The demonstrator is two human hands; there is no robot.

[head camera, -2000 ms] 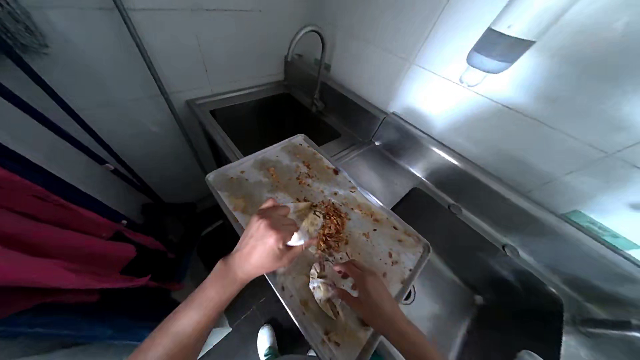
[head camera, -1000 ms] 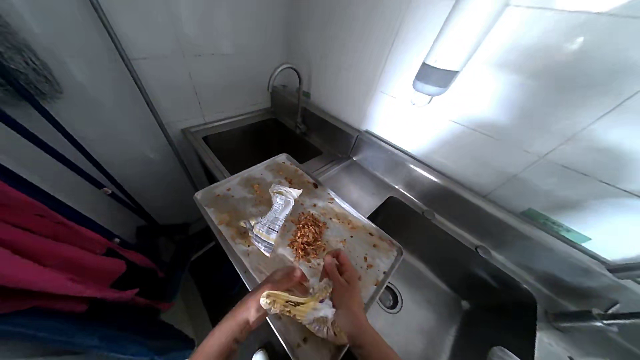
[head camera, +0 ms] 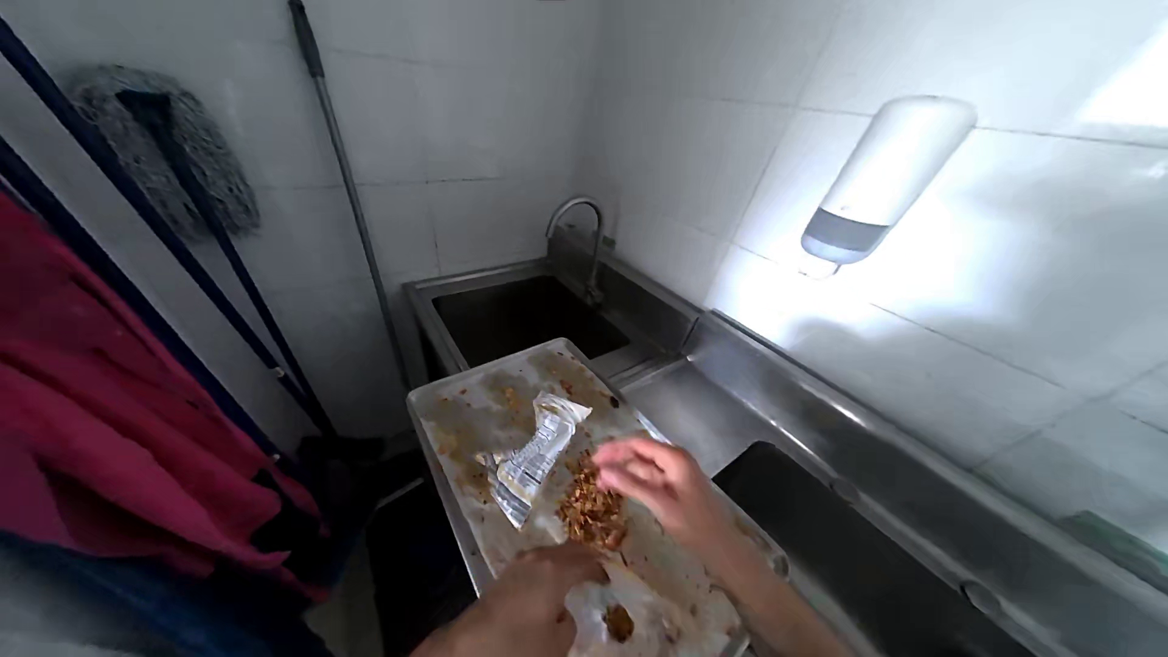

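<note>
A stained metal tray (head camera: 456,392) holds a pile of reddish-brown food scraps (head camera: 591,511). On its left half lies a crumpled, printed plastic wrapper (head camera: 538,452), touching neither hand. My left hand (head camera: 538,593) is at the near part of the tray, its fingers curled beside a whitish, crumpled piece of packaging (head camera: 616,616) with a brown patch; whether the fingers grip it is hidden. Over the right side of the pile is my right hand (head camera: 652,479), fingers bent and apart, with nothing seen in them.
The tray lies across the edge of a steel sink unit, with a basin (head camera: 839,547) at right. A corner sink (head camera: 529,315) with a curved tap (head camera: 593,246) stands behind. A dispenser (head camera: 885,182) hangs on the tiled wall. Mops (head camera: 164,146) and red cloth (head camera: 119,429) are at left.
My right hand has left the yellowish-white packaging at the near end of the tray and moved up beside the scraps. The printed wrapper still lies on the tray. The view has tilted upward.
</note>
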